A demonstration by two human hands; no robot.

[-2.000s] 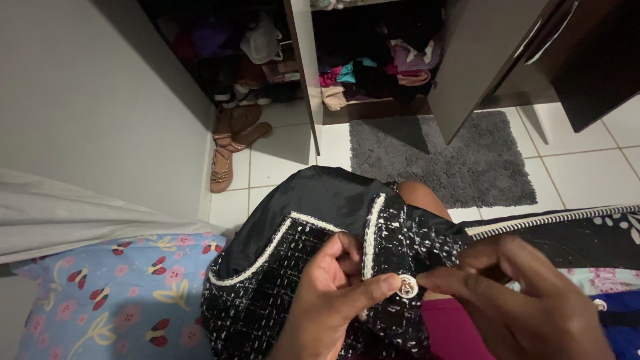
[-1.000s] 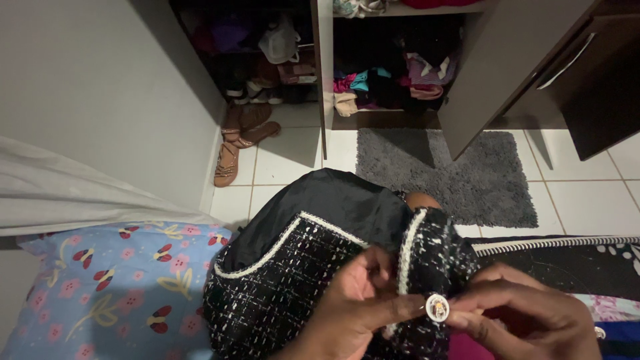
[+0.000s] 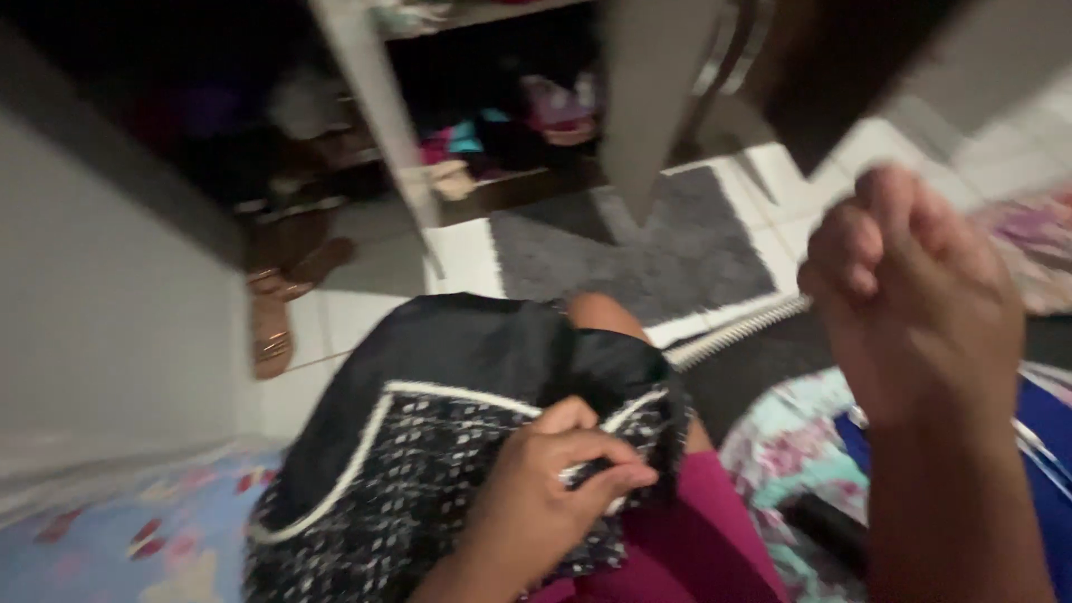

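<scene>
A black and white tweed garment (image 3: pixel 419 469) with cream braided trim and a black satin-like lining (image 3: pixel 452 335) lies over my lap. My left hand (image 3: pixel 553 486) pinches its edge between thumb and fingers, near the trim at the right; a pale bit, blurred, shows between the fingers. My right hand (image 3: pixel 913 276) is raised off the garment at the right, fingers curled with the tips together. Whether it holds something small such as a needle or thread cannot be seen in the blur.
Open cupboards with clothes (image 3: pixel 477 134) stand ahead, a grey rug (image 3: pixel 636 251) before them. Brown sandals (image 3: pixel 272 335) lie on the tiles at left. Ladybird-print bedding (image 3: pixel 142 536) is at lower left. Floral cloth (image 3: pixel 804 435) and a dark object (image 3: pixel 825 528) lie at right.
My right hand has moved away from the round button on the garment, up and to the right. My left hand remains on the fabric. The view has shifted and blurred.
</scene>
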